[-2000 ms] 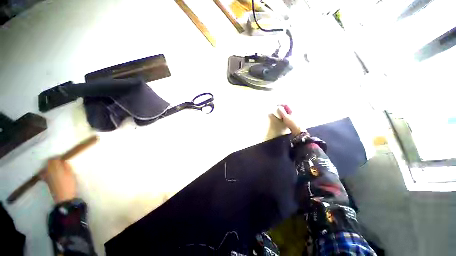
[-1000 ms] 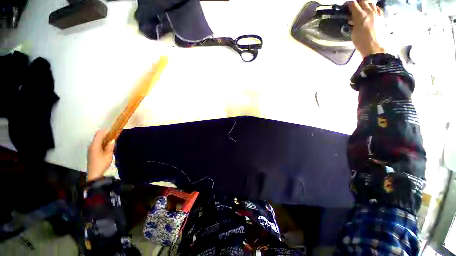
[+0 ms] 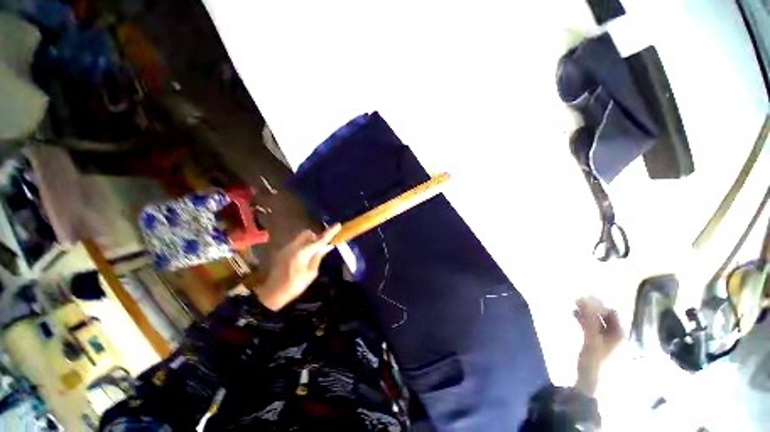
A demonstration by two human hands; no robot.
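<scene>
A dark navy cloth (image 3: 473, 337) lies along the white table's edge, with thin white basting lines and a loose thread on it. My left hand (image 3: 291, 266) is closed on one end of a flat yellow-brown ruler (image 3: 397, 207), which slants over the cloth, its far tip past the cloth's edge. My right hand (image 3: 599, 333) is over the white table between the cloth and the steam iron (image 3: 675, 325). Its fingers are curled and blurred; whether it holds anything is unclear. The shears (image 3: 610, 236) lie beyond it, blades partly hidden by a crumpled grey-purple cloth (image 3: 620, 139).
A dark wooden block (image 3: 667, 118) lies beside the crumpled cloth, and a small black block (image 3: 605, 8) is at the top edge. A long curved strip (image 3: 734, 190) is at far right. A red stool with a blue-white floral cover (image 3: 190, 229) stands off the table at left.
The view has turned, so the table things now show at right. My right hand has let go of the iron and moved away from it. My left hand has brought the ruler over the cloth.
</scene>
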